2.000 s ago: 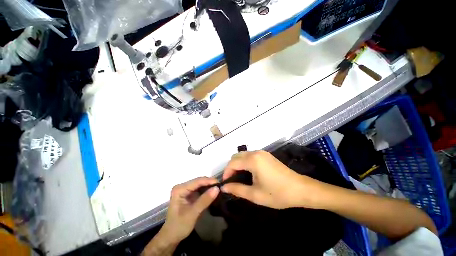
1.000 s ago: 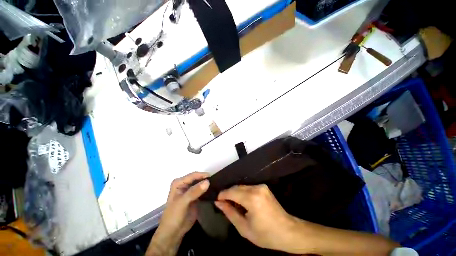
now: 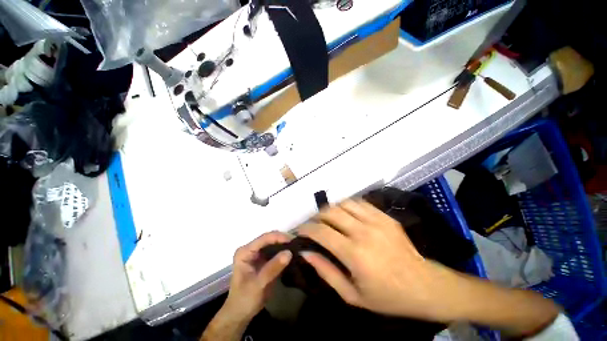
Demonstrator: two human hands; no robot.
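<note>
A large dark brown-black garment (image 3: 426, 226) hangs over the table's front edge into my lap. My left hand (image 3: 256, 273) pinches its edge between thumb and fingers, just in front of the table edge. My right hand (image 3: 373, 256) is just to the right, slightly blurred, with its fingers over the bunched cloth; its fingertips are partly hidden. The white sewing machine head (image 3: 206, 66) stands behind, its needle area (image 3: 259, 141) away from the cloth. A small black piece (image 3: 321, 199) lies at the table edge behind my right hand.
A black fabric strip (image 3: 303, 53) drapes over the machine arm. Small tools with brown handles (image 3: 459, 94) lie at the right of the table. A blue crate (image 3: 566, 200) with scraps stands right of my lap. Clear plastic bags (image 3: 53, 220) and blue tape (image 3: 121, 206) are at left.
The spread cloth edge is bunched again between my hands. My right hand has moved up over the cloth and turned. My left hand keeps its pinch. The camera view has shifted slightly.
</note>
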